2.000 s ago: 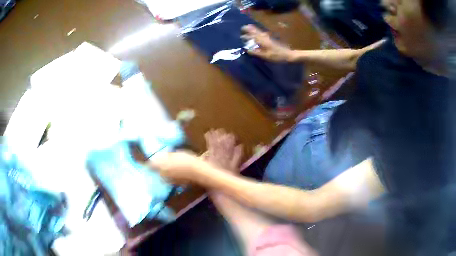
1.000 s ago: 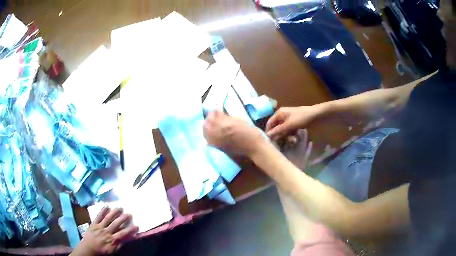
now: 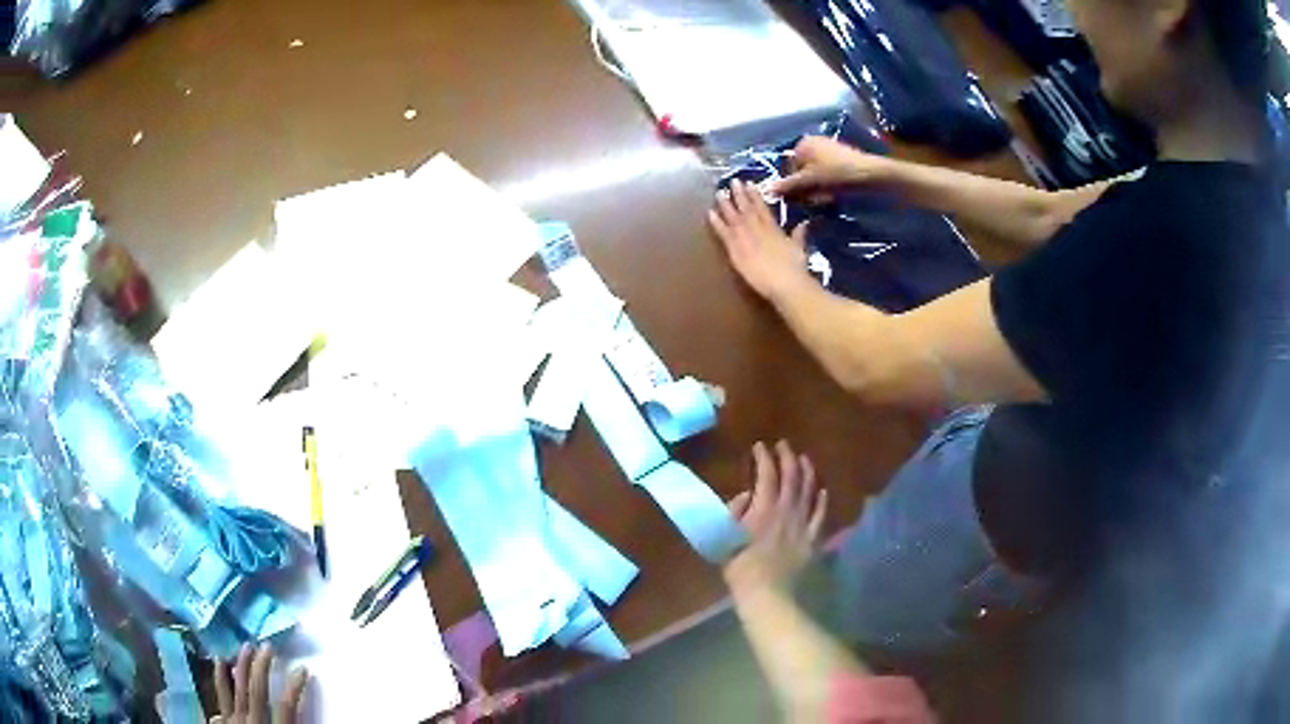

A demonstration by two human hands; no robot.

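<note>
My left hand (image 3: 258,689) rests at the bottom edge, cut off by the frame, beside the lower white papers, fingers slightly apart. My right hand (image 3: 778,506), below a pink sleeve, rests near the table's front edge with fingers spread, at the end of a pale blue label strip (image 3: 689,512). Whether it touches the strip is unclear. More blue strips (image 3: 481,530) lie over bright white paper sheets (image 3: 347,226). A yellow pen (image 3: 314,481) and a dark tool or pen (image 3: 389,580) lie on the papers.
Clear bags of light blue tags (image 3: 184,523) lie at the left. At the right, a person in a dark shirt (image 3: 1146,304) has both hands on a dark bagged garment (image 3: 898,241). A white flat item (image 3: 707,64) and more dark bags (image 3: 913,78) lie behind on the brown table (image 3: 382,99).
The other person's hands have moved from the strips near my right hand to the dark bagged garment. The strips now hang out flat toward my right hand. The view has shifted.
</note>
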